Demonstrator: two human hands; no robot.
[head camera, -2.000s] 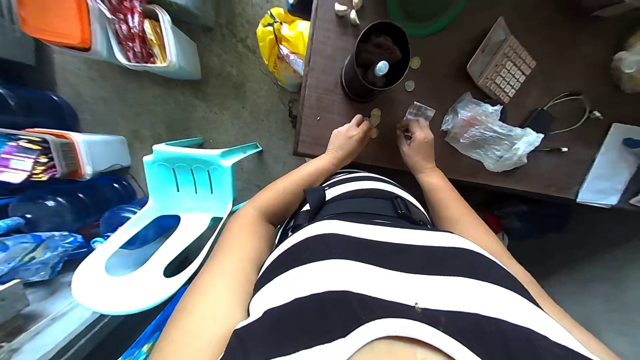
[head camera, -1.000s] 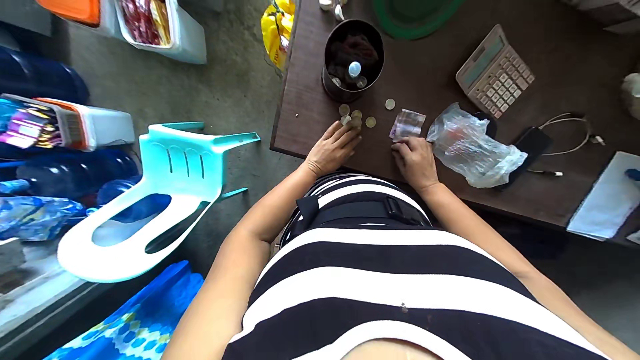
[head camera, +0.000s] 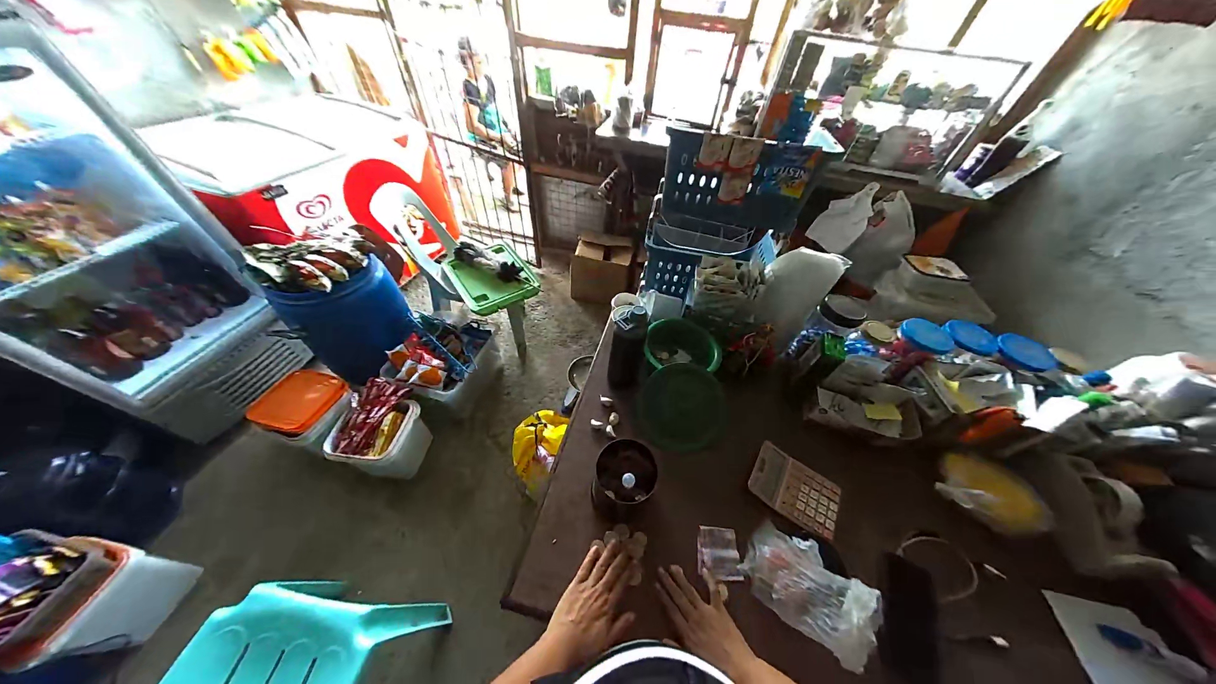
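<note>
My left hand (head camera: 594, 600) lies flat, palm down, on the dark tabletop, its fingertips on or beside several coins (head camera: 622, 541). Palm down too, with fingers spread, my right hand (head camera: 701, 613) rests at the table edge; a coin (head camera: 722, 592) shows by its fingers. Just beyond them lies a folded banknote (head camera: 719, 553). A clear plastic bag (head camera: 807, 594) is right of the note. Behind the coins stands a dark round container (head camera: 625, 475) with dark contents and a white-topped item inside. A calculator (head camera: 796, 489) lies farther right.
A green basin (head camera: 682, 408), garlic cloves (head camera: 608, 418) and a dark bottle (head camera: 628, 347) stand farther back on the table (head camera: 551, 560). A dark phone-like object (head camera: 910, 617) and a cable are at right. A teal plastic chair (head camera: 304, 632) stands left. A person (head camera: 486, 104) is beyond the barred gate.
The view has tilted up to show the room. My right hand no longer holds the banknote; it lies flat on the table. My left hand has flattened with its fingers at the coins.
</note>
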